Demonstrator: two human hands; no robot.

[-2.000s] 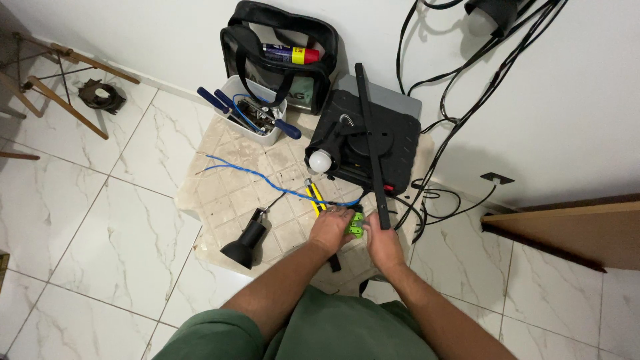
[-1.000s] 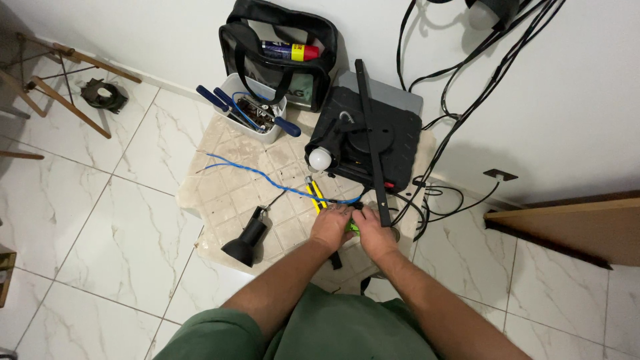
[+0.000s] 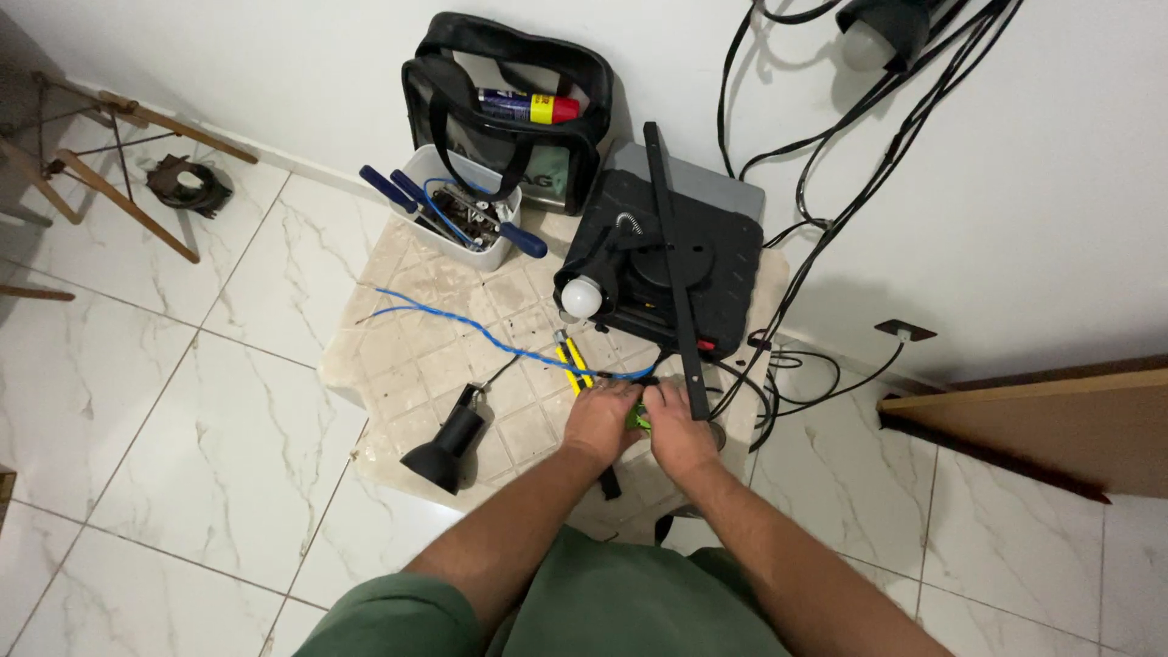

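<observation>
My left hand (image 3: 602,420) and my right hand (image 3: 675,422) are close together near the table's front edge, both gripping a small bright green object (image 3: 639,417) that their fingers mostly cover; its kind I cannot tell. Just beyond my left hand lies a yellow and black utility knife (image 3: 573,359). Twisted blue wires (image 3: 484,333) run across the table and reach toward my fingers. A black metal bar (image 3: 673,274) rests over a black plastic case (image 3: 721,265), its lower end beside my right hand. On the case sits a black lamp head with a white bulb (image 3: 581,297).
A black lamp shade (image 3: 447,447) lies on the stained table (image 3: 383,365). Behind stand a plastic tub (image 3: 497,254) of screwdrivers and small parts and a black-trimmed clear bag (image 3: 598,137) with a spray can (image 3: 525,106). Black cables (image 3: 867,182) hang at the right, before a wall outlet (image 3: 905,330).
Two seconds ago more of the green object showed between my hands; my right hand has since moved in closer and covers more of it. The things around them have not plainly moved.
</observation>
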